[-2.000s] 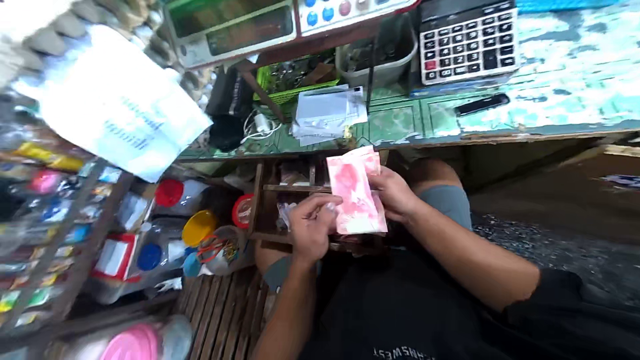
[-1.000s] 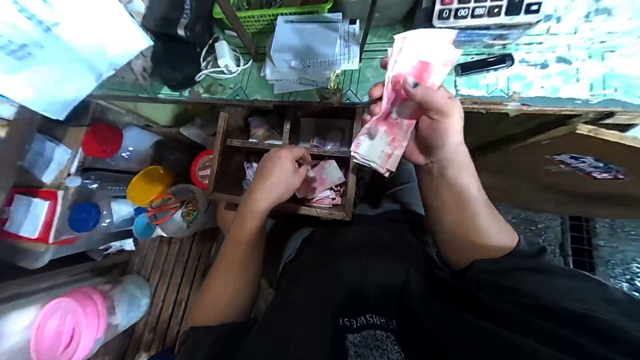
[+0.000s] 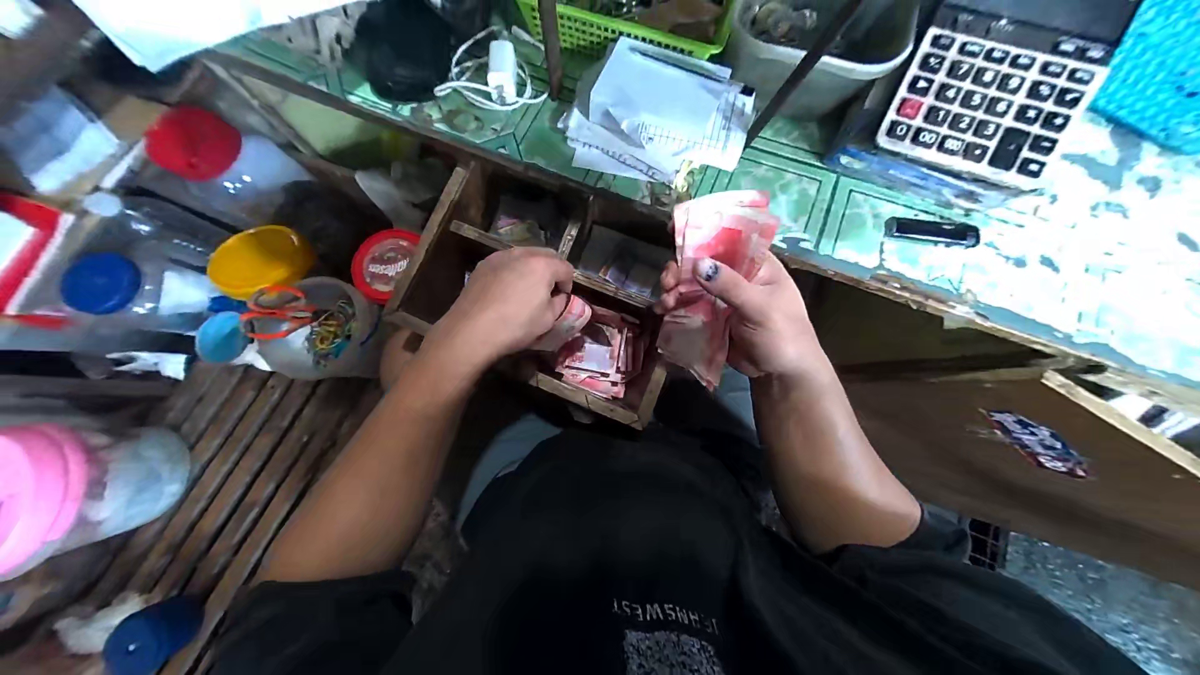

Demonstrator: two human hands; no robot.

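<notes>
My right hand (image 3: 750, 314) grips a bundle of reddish banknotes (image 3: 727, 230) above the right edge of an open wooden drawer (image 3: 600, 405). Over the drawer's left part, my left hand (image 3: 516, 305) has its fingers closed on a reddish banknote (image 3: 569, 321); its fingertips are partly hidden. Loose reddish notes (image 3: 600, 354) lie piled in the front right compartment. Darker notes (image 3: 626, 261) fill the compartment behind, and a few more (image 3: 520, 230) lie in the back left one.
A green-tiled counter (image 3: 787, 183) above the drawer bears papers (image 3: 666, 108), a calculator (image 3: 994, 103), a black pen-like object (image 3: 931, 232) and a white charger (image 3: 502, 73). Left of the drawer stand lidded jars and a tub (image 3: 323, 342) with orange scissors (image 3: 278, 312).
Two seconds ago both hands held the notes together in front of the drawer. Now my right hand holds the bundle apart, and my left hand, over the drawer, has a note in its fingers.
</notes>
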